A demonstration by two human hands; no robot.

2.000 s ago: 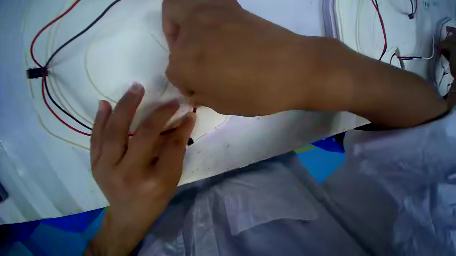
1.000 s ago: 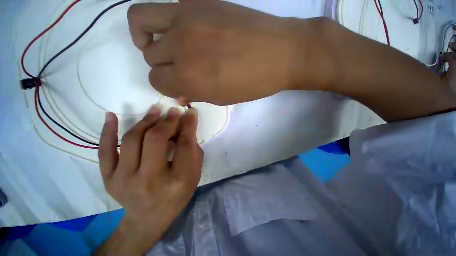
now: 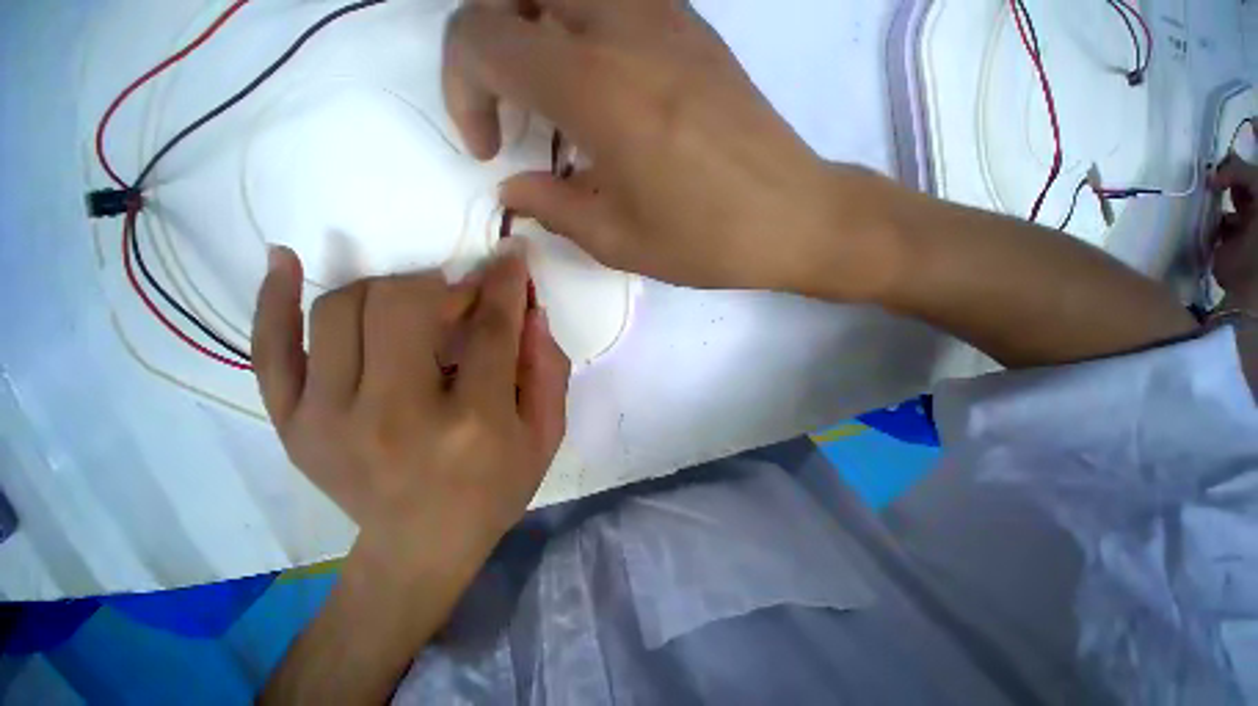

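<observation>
A white plastic panel [image 3: 345, 152] with faint raised rings lies on the white bench. Red-and-black wires [image 3: 186, 315] loop along its left side from a small black connector [image 3: 113, 203]. My left hand [image 3: 414, 372] lies palm down over the lower panel, its thumb and index finger closed on the red-and-black wires; short stretches show between the fingers. My right hand [image 3: 621, 152] is just above and right of it, fingers curled and thumb apart from the index finger. A dark wire piece shows beside the right thumb; whether that hand holds it is unclear.
Another white panel [image 3: 952, 97] with red-black wires and a white lead lies at the upper right. Another person's hand [image 3: 1232, 228] is at the right edge. The bench's front edge runs just below my left hand, above my lap. A dark object is cut off at the left edge.
My right hand has opened from a closed fist, and its thumb has lifted away from my left fingertips. My left fingers have curled more. The panel has shifted slightly right and up in view.
</observation>
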